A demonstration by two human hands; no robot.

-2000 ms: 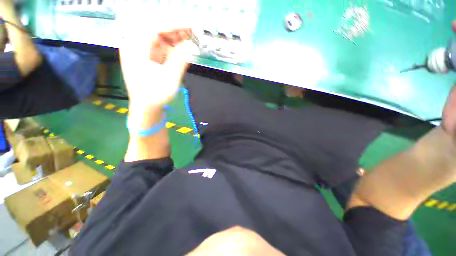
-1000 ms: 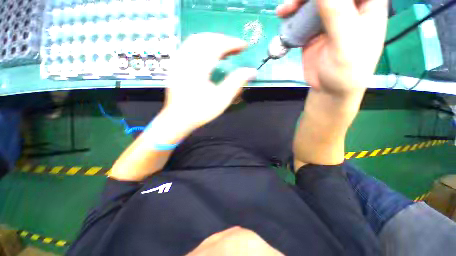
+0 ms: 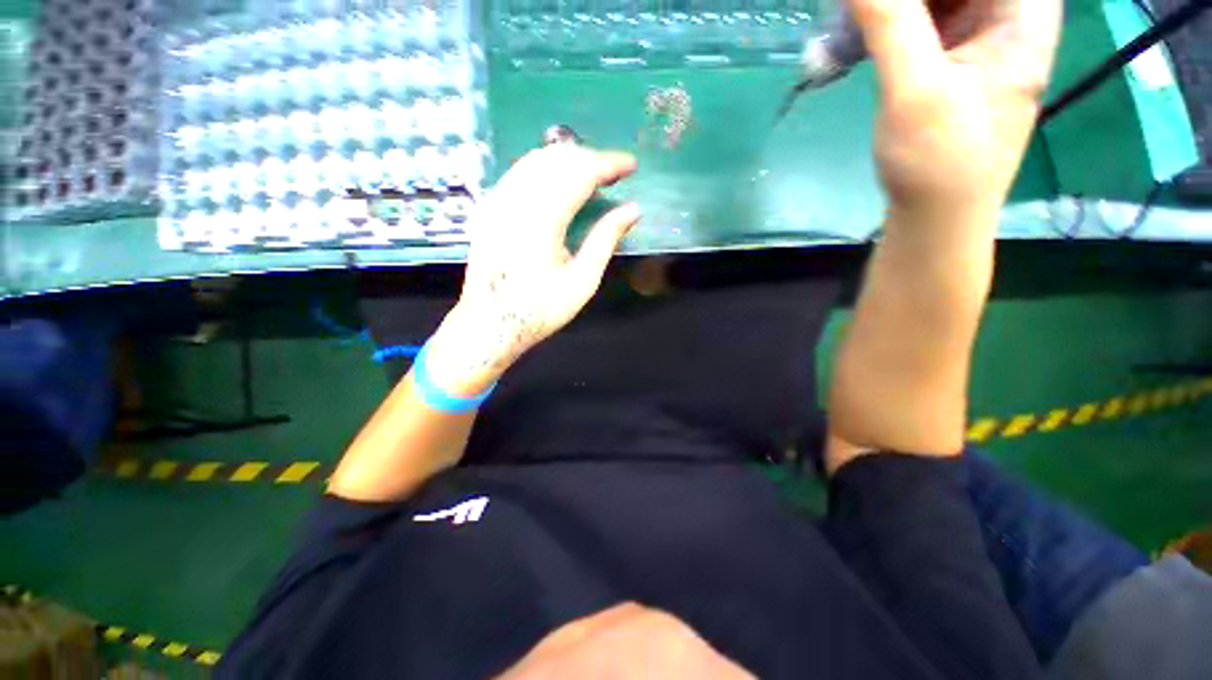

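Note:
My left hand (image 3: 542,239) is over the front of the green mat, thumb and index finger apart, with nothing visible between them; its other fingers are hidden. A small dark and silvery unit (image 3: 561,134) shows just beyond its knuckles; I cannot tell if it touches the hand. My right hand (image 3: 950,113) is shut on the grey electric screwdriver (image 3: 835,53), raised over the mat at the right. The thin dark bit points down and left. A small pile of screws (image 3: 669,114) lies on the mat between the hands.
A white blister tray (image 3: 326,120) is left of my left hand, with a few darker units in its front row. A dark part tray (image 3: 87,106) is further left. A clear blister tray (image 3: 651,33) lies at the back. A green box (image 3: 1097,120) and black cord are at the right.
My right hand and the screwdriver have moved up and right, away from my left hand. My left thumb and index finger are spread a little over the mat. The small unit now shows beyond the left knuckles.

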